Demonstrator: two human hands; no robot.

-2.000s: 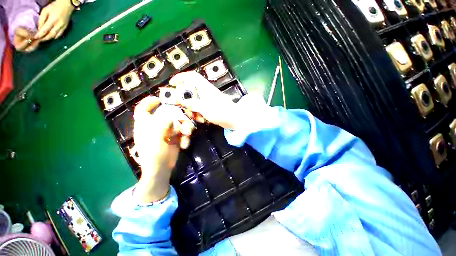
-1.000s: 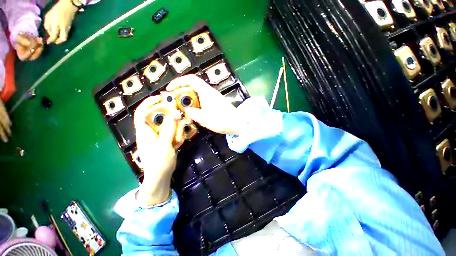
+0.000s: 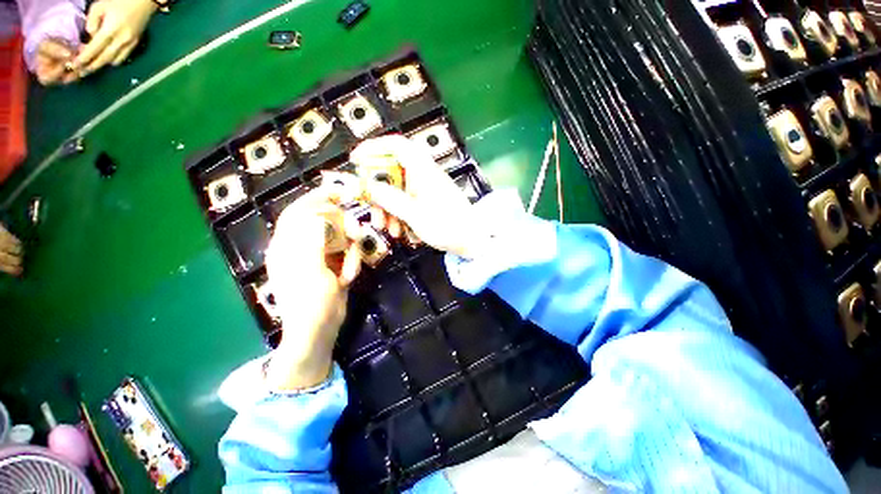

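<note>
A black blister tray (image 3: 449, 338) lies under my hands. Several cream-gold square units with round black centres, such as the one at its top corner (image 3: 404, 84), sit in its upper pockets. My left hand (image 3: 307, 253) and my right hand (image 3: 417, 198) meet over the tray. My right hand holds a gold unit (image 3: 384, 177). My left hand grips another unit (image 3: 333, 232), mostly hidden by its fingers. One more unit (image 3: 370, 246) shows just below the fingertips; whether it is held or lies in a pocket, I cannot tell.
Stacked black trays (image 3: 638, 125) stand at right, with a filled tray (image 3: 811, 178) on them. Thin tweezers-like tools (image 3: 547, 174) lie between. A patterned phone (image 3: 145, 434) and fan (image 3: 48, 475) are lower left. Another person's hands (image 3: 111, 34) are upper left. Small dark parts (image 3: 285, 40) lie on the green surface.
My hands stay together over the tray. My left fingers have turned, so the unit face seen in them a second ago is now mostly covered. The view has shifted slightly.
</note>
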